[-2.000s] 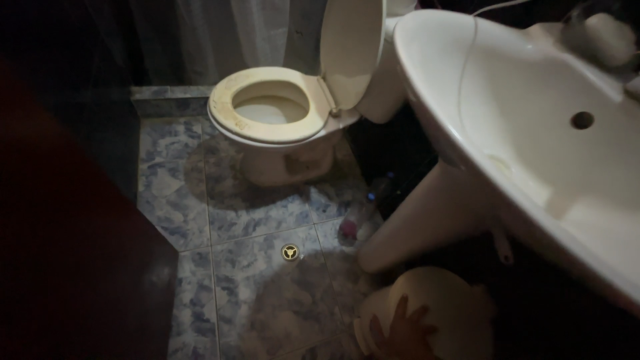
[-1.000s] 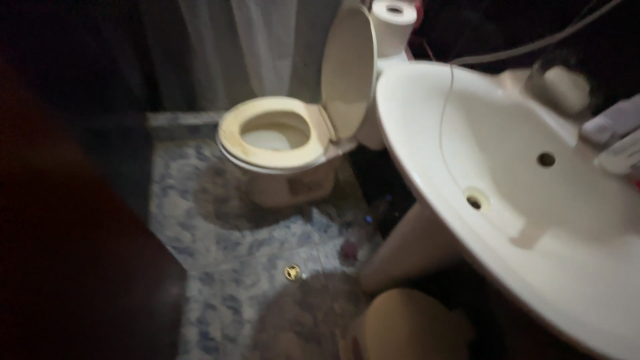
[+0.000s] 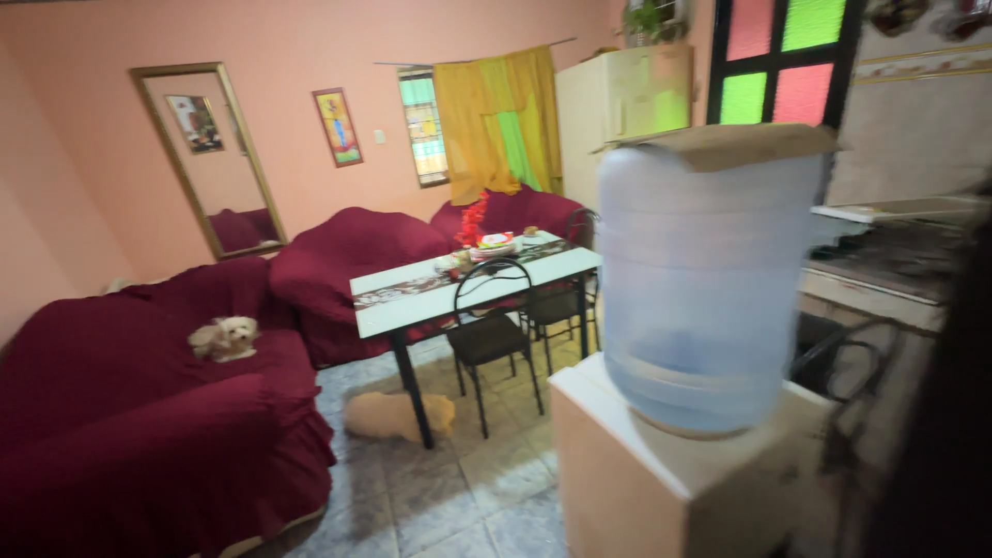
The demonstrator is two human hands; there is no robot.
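Note:
Neither my left hand nor my right hand shows in the head view, so what they hold cannot be told. Closest to me on the right, a large bluish plastic water jug (image 3: 701, 287) stands on a white cabinet (image 3: 620, 480), with a piece of brown cardboard (image 3: 736, 143) lying over its top. Behind it to the left is a white-topped table (image 3: 411, 283) with a patterned runner, red artificial flowers (image 3: 473, 221) and stacked plates (image 3: 494, 246). A black metal chair (image 3: 487, 341) is at its near side.
Burgundy-covered sofas (image 3: 155, 434) line the left and back. A small white dog (image 3: 226, 339) lies on one; a tan dog (image 3: 395, 415) lies on the tiled floor by a table leg. A white refrigerator (image 3: 639, 108) stands behind. A dark edge (image 3: 930, 434) blocks the right.
The view has moved from a dim bathroom with a toilet and washbasin to a lit living and dining room. A hand seen low in the oldest frame is out of view.

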